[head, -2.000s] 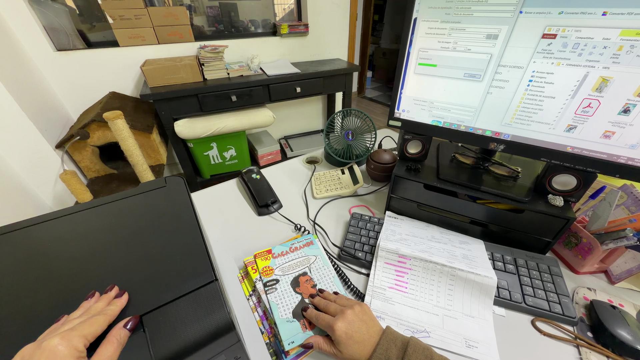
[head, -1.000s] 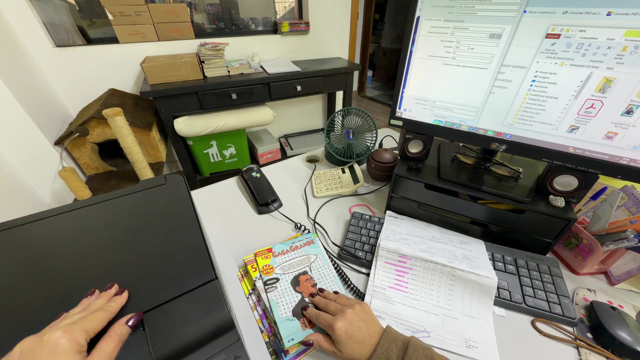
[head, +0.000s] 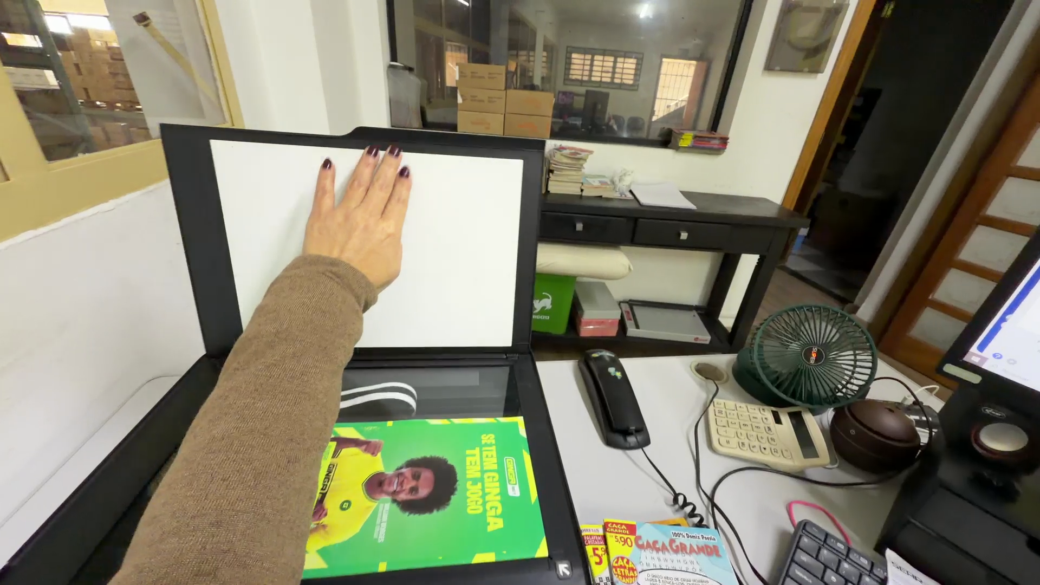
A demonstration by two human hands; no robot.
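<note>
My left hand [head: 361, 219], in a brown sleeve, lies spread flat against the white underside of the raised scanner lid [head: 463, 252], with its fingertips near the lid's upper edge. Below it, a green and yellow magazine [head: 439, 496] rests on the scanner glass [head: 479, 394], partly covered by my forearm. Puzzle magazines [head: 666, 552] lie on the desk to the right of the scanner, cut off by the bottom edge of the view. My right hand is out of view.
On the desk right of the scanner are a black telephone handset [head: 613, 398] with a coiled cord, a calculator [head: 768, 435], a green fan [head: 804, 357], a brown round pot [head: 876, 435] and a keyboard [head: 829, 556]. Behind stands a black console table [head: 666, 236].
The scanner lid, shut earlier under my left hand, now stands raised, showing the magazine on the glass. My right hand has gone from view. The view has swung left.
</note>
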